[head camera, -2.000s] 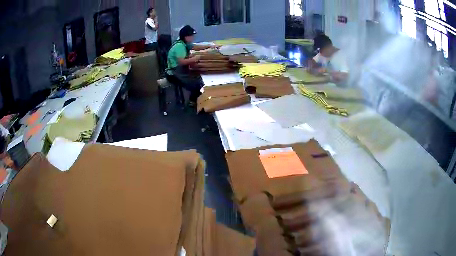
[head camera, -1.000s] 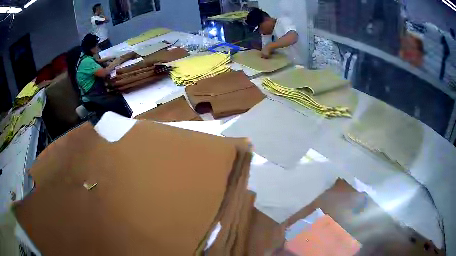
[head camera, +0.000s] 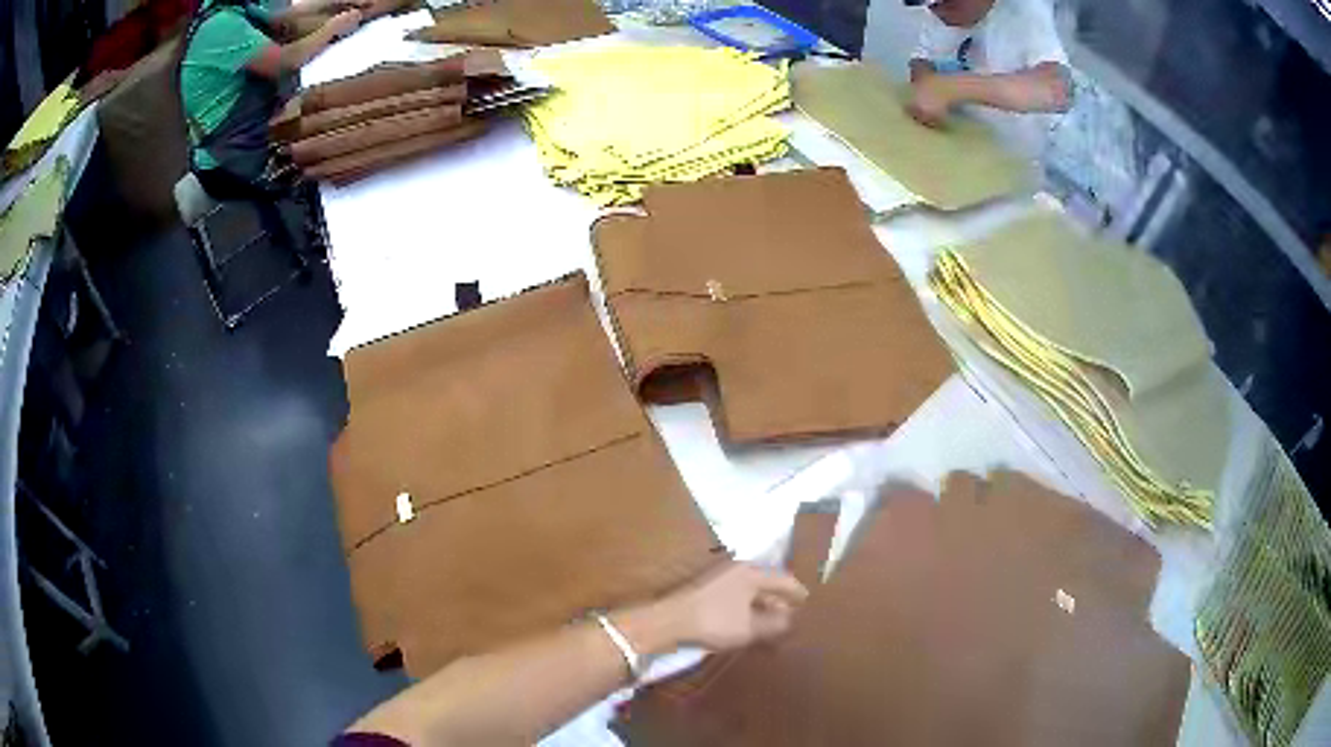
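Note:
A large brown panel stack (head camera: 963, 642) with a small pale sticker lies at the lower right, cut off by the bottom edge. My left hand (head camera: 747, 601) reaches in from the lower left, palm down with fingers curled, at the stack's left edge beside a narrow brown strip (head camera: 812, 543). The hand is slightly blurred, and whether it grips the strip or stack cannot be told. A light bracelet is on the wrist. My right hand is not in view. Two creased brown stacks (head camera: 496, 496) (head camera: 796, 314) lie on the white table beyond, each with a small pale sticker.
Yellow-edged panels (head camera: 1044, 387) fan out at the right; a bright yellow pile (head camera: 664, 117) lies farther back. Folded brown panels (head camera: 387, 117) are beside a green-shirted person at the upper left. Another person's hand (head camera: 934, 97) rests on an olive panel. A stool (head camera: 234, 248) stands left.
The view has moved forward along the table. The large brown stack close at the left is gone from there; a similar one lies lower right. My left hand has come into view. The orange ticket has left view.

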